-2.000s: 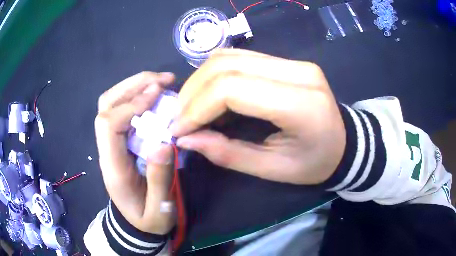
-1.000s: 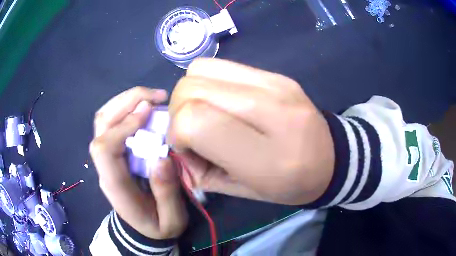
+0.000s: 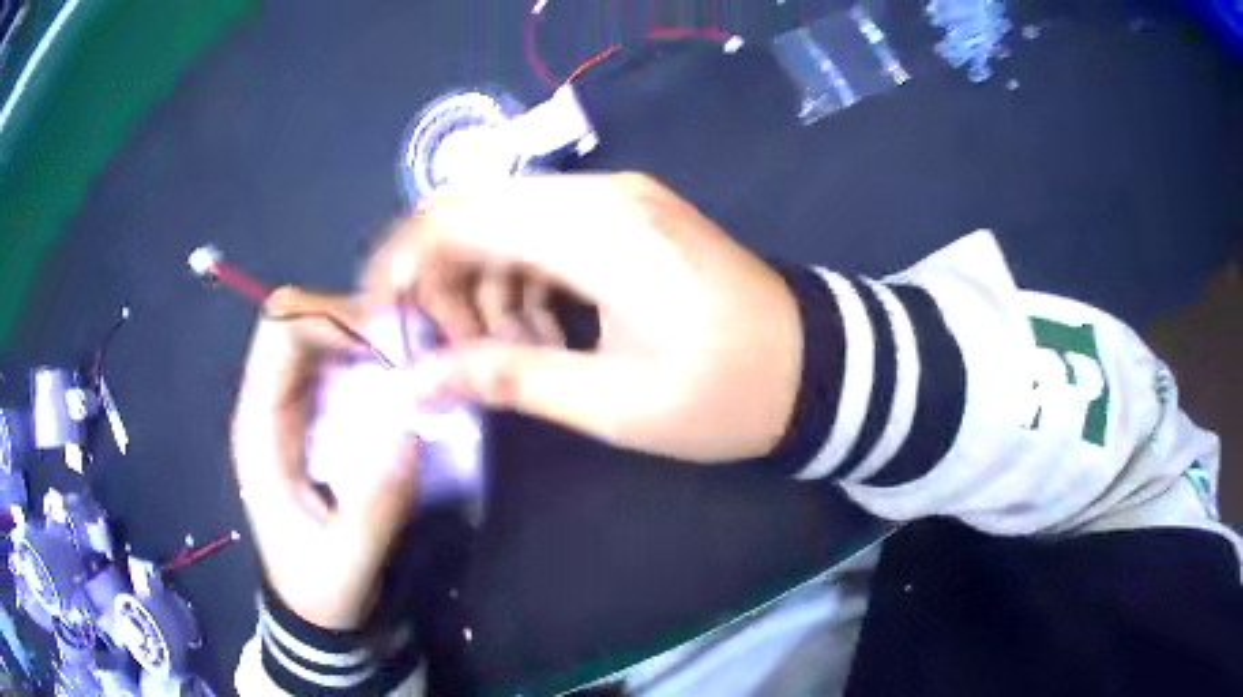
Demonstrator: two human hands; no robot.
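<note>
A white-lilac plastic housing [image 3: 450, 456] is blurred between my hands. My left hand [image 3: 307, 449] holds it from the left, fingers curled around it. My right hand [image 3: 600, 313] is over its upper right side, its thumb and fingertips at the housing; blur hides whether they pinch anything. A red and dark lead runs from the housing over my left fingers to a small white connector [image 3: 206, 259] at upper left. The outlet of the housing is too blurred to make out.
Another round housing [image 3: 466, 143] with a side block and red lead lies just beyond my right hand. A clear bag [image 3: 838, 66] and a pile of clear rings [image 3: 971, 30] lie at upper right. Piled housings [image 3: 102, 586] are at lower left.
The held housing has turned; its leads, earlier hanging down toward me, now point to the upper left. My right hand has moved left, with its thumb and fingers in a changed pose.
</note>
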